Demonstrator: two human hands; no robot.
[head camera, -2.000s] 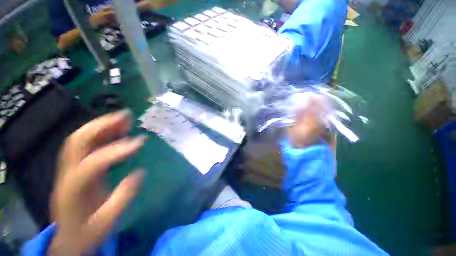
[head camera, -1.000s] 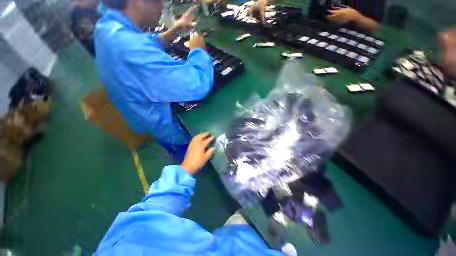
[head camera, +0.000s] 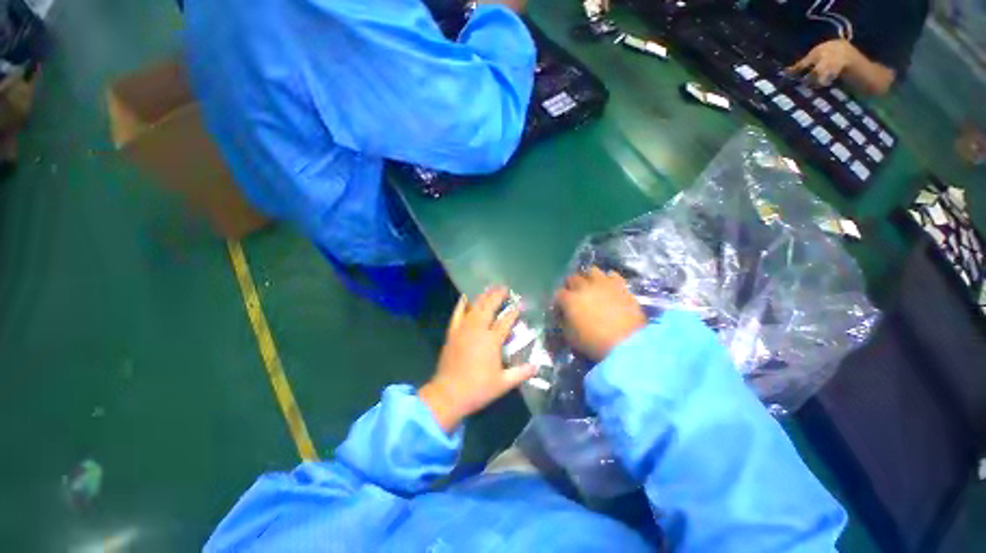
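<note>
A large crinkled clear plastic bag (head camera: 703, 286) with dark parts inside lies on the green bench in front of me. My right hand (head camera: 600, 311) is at the bag's near left side, fingers curled down. Whether it holds a part is hidden. My left hand (head camera: 472, 351) is at the bench edge, left of my right hand, with fingers spread. Small pale silvery pieces (head camera: 527, 348) show between its fingertips and thumb. I cannot tell if it grips them or only touches them.
A person in a blue smock (head camera: 357, 97) works at upper left beside a black tray (head camera: 557, 92). Across the bench, another person's hand (head camera: 827, 62) is over a black compartment tray (head camera: 816, 119). A large black tray (head camera: 919, 367) lies at right. A cardboard box (head camera: 178, 140) is on the floor.
The view has shifted, and the bag now shows further right and higher. My right hand has come into view at the bag. My left hand is now beside pale pieces at the bench edge.
</note>
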